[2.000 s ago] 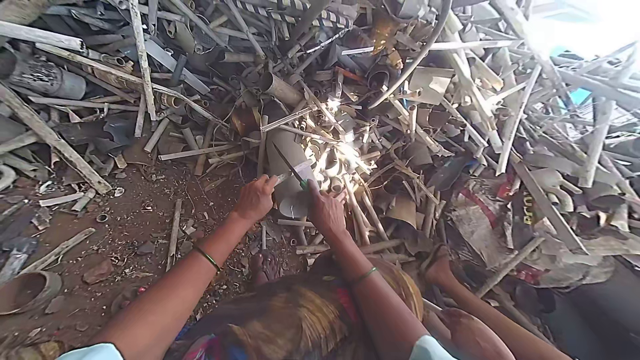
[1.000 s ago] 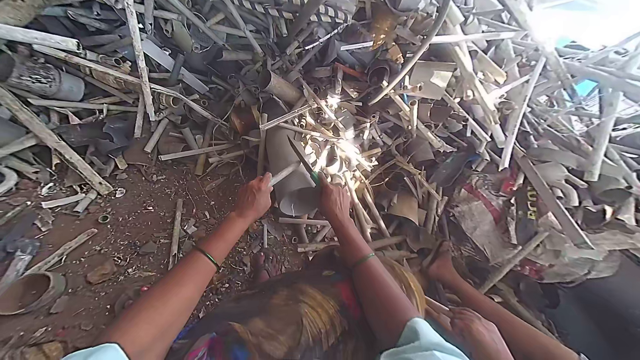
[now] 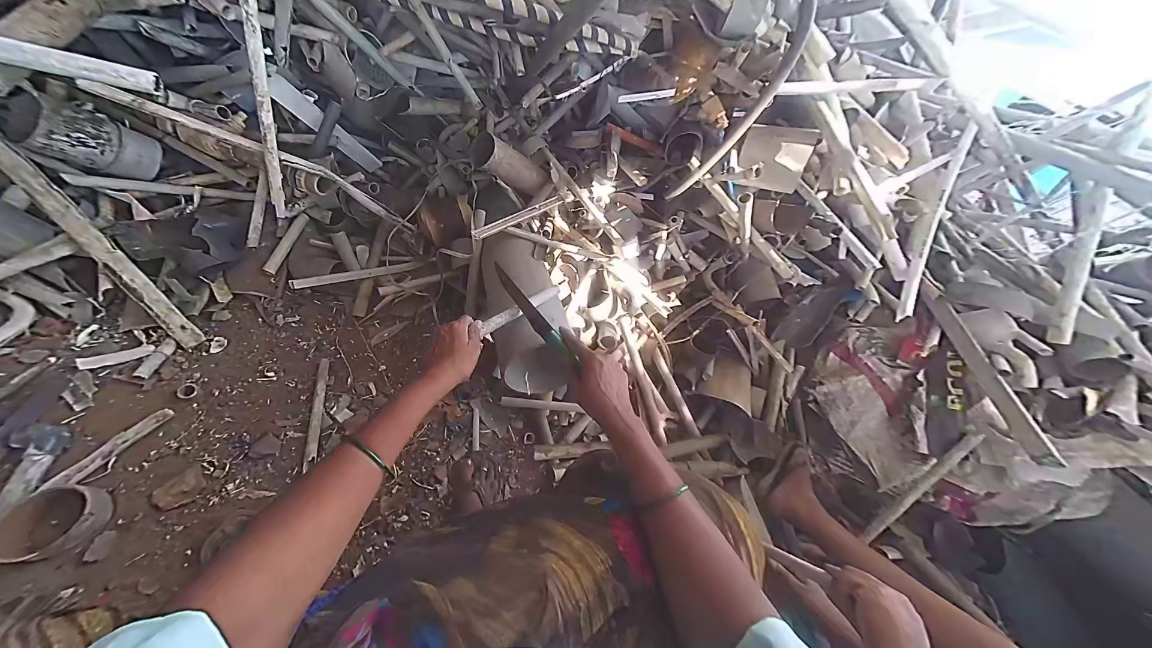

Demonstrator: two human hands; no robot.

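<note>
My left hand (image 3: 457, 349) is closed around the near end of a short pale pipe piece (image 3: 520, 309), which points up and right over a wide grey pipe (image 3: 522, 279). In my right hand (image 3: 598, 373) is the green handle of a knife (image 3: 531, 310). Its dark blade points up and left and crosses the pale piece; whether the edge touches it I cannot tell. The wide pipe lies on the scrap below both hands, its open end toward me.
Heaped pipe scraps and strips (image 3: 360, 135) stretch ahead and right. Bare soil with small fragments (image 3: 270, 360) and a pipe ring (image 3: 54, 522) lie left. A torn sack (image 3: 864, 405) is at right. Another person's hands (image 3: 873, 603) hold a pale piece at lower right.
The knife and my right hand have shifted slightly since the earlier frames, with the blade still near the pale piece. The other person's hands have come further into view at lower right.
</note>
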